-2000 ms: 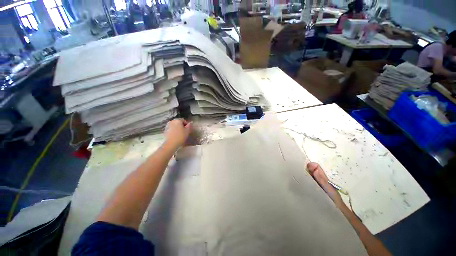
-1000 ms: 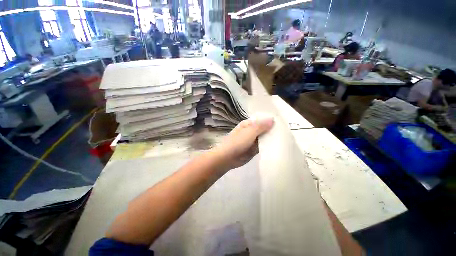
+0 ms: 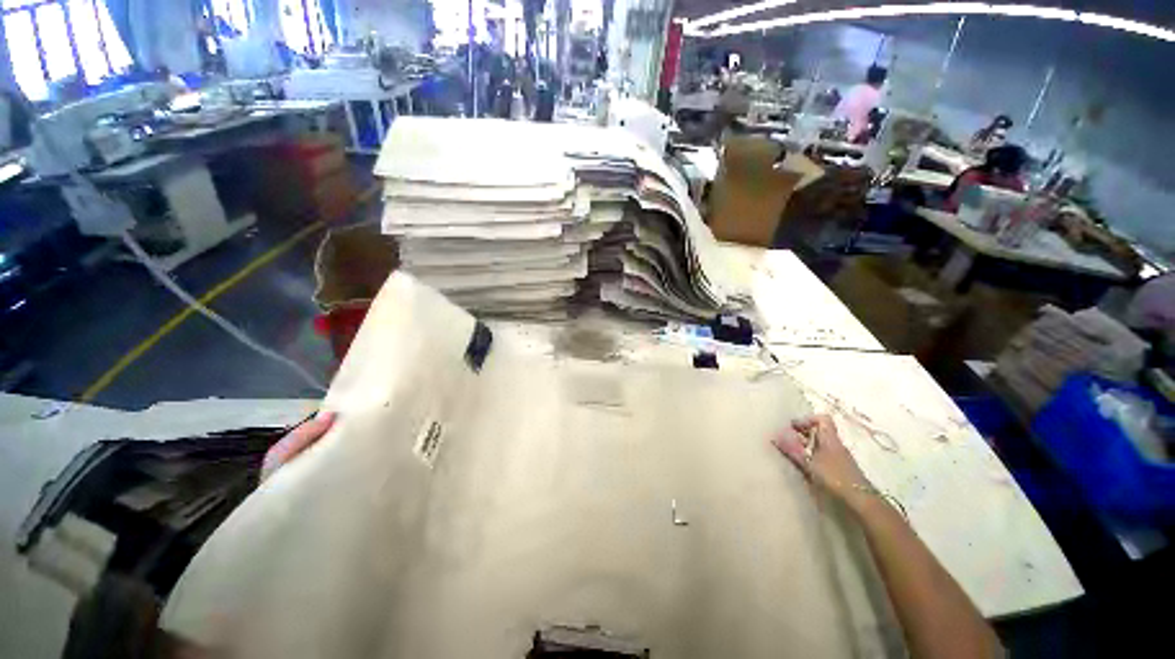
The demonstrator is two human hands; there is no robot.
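Note:
A large beige fabric panel (image 3: 567,476) covers the table in front of me, its left part lifted and folded up. A black label (image 3: 478,345), a white printed label (image 3: 428,442) and a small white tag (image 3: 679,512) show on it. A greyer patch (image 3: 597,390) lies near its far edge. My left hand (image 3: 299,444) grips the panel's left edge, its fingers mostly hidden behind the fabric. My right hand (image 3: 821,456) is at the right edge, fingers closed around a thin pen-shaped tool (image 3: 811,445), small and partly hidden.
A tall stack of beige panels (image 3: 483,219) stands at the back, with waste thread (image 3: 586,341) before it. A power strip (image 3: 696,337) with a black adapter (image 3: 733,328) lies beyond the panel. Dark drooping sheets (image 3: 142,489) are at left. A blue bin (image 3: 1095,431) is at right.
The panel was raised and turned; it now lies spread with its labels showing. My left hand has moved from the middle to the panel's left edge. The view has swung left.

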